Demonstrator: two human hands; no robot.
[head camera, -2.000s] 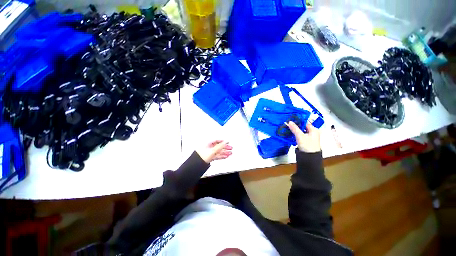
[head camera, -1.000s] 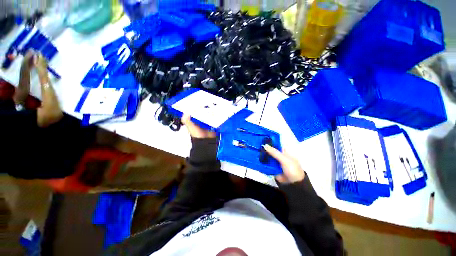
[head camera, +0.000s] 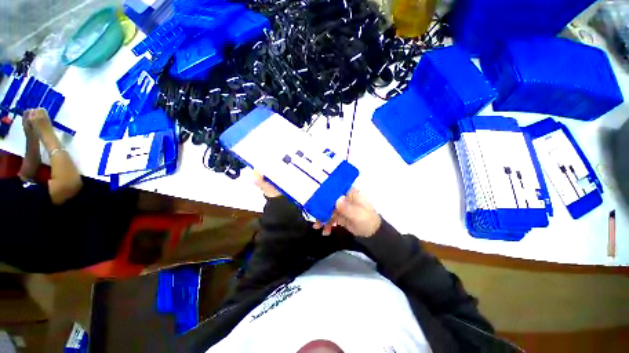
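Observation:
A blue and white retail package (head camera: 293, 160) with two plug ends pictured on its white panel is held up in front of me over the table's front edge, tilted. My left hand (head camera: 267, 186) holds it from below at its lower left edge, mostly hidden behind it. My right hand (head camera: 352, 212) grips its lower right blue end. Whether a cable lies inside is hidden. A fanned stack of packages (head camera: 507, 176), white fronts up, stands at the right, with one package (head camera: 567, 167) beside it. A tangled heap of black cables (head camera: 296, 62) lies at the back.
Blue blank blocks (head camera: 555, 76) stand at the back right. A yellow tape roll (head camera: 412, 15) is behind the cables. Loose blue packages (head camera: 207, 41) lie on the heap. A thin pinkish stick (head camera: 612, 234) lies at the right edge. A co-worker's hands (head camera: 40, 123) work at the left.
The opened package and the blue piece with a cable, held separately a second ago, are now one package between both hands, which are closer together. The view has shifted slightly.

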